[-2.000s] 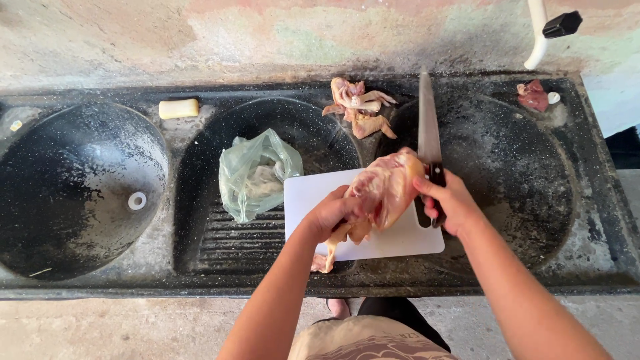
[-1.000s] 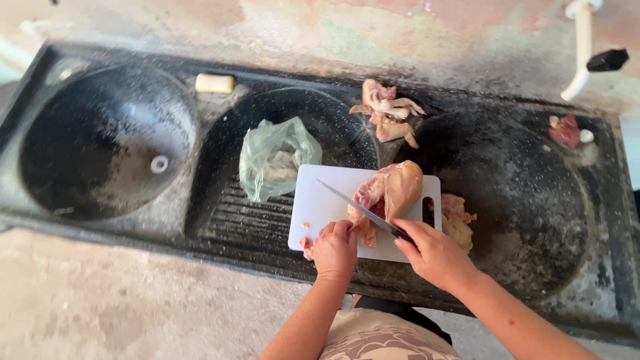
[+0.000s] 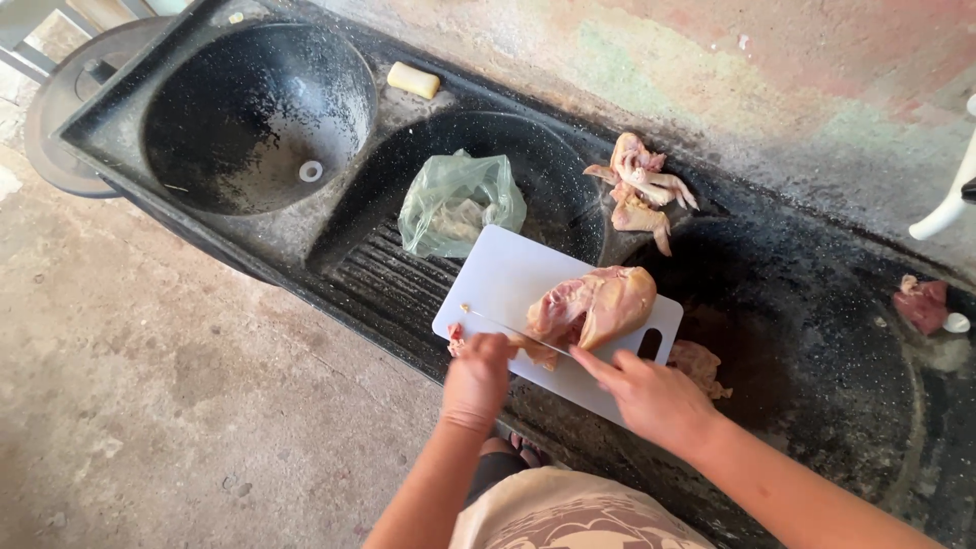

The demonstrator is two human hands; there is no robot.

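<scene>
On a white plastic cutting board [image 3: 503, 267] lies a large piece of raw chicken [image 3: 621, 301]. My right hand [image 3: 656, 393] grips a kitchen knife [image 3: 518, 332], its index finger along the spine; the handle is mostly hidden in the hand. The blade points left across the chicken's near side. My left hand [image 3: 480, 374] is closed on a flap of skin or flesh [image 3: 537, 352] joined to the chicken, left of the blade. A small reddish scrap [image 3: 456, 339] lies at the board's left corner beside that hand.
The board rests over a black speckled sink unit [image 3: 335, 305]. A green plastic bag [image 3: 465, 206] sits in the middle basin. Chicken feet and wing pieces [image 3: 640, 191] lie on the back ledge, yellow soap [image 3: 413, 80] to their left. More chicken skin [image 3: 698, 366] and dark red meat [image 3: 920, 303] are at right.
Two seconds ago both hands held the chicken above the board, and the knife lay beside it; now the chicken is on the board and the knife is in my right hand. The view has turned.
</scene>
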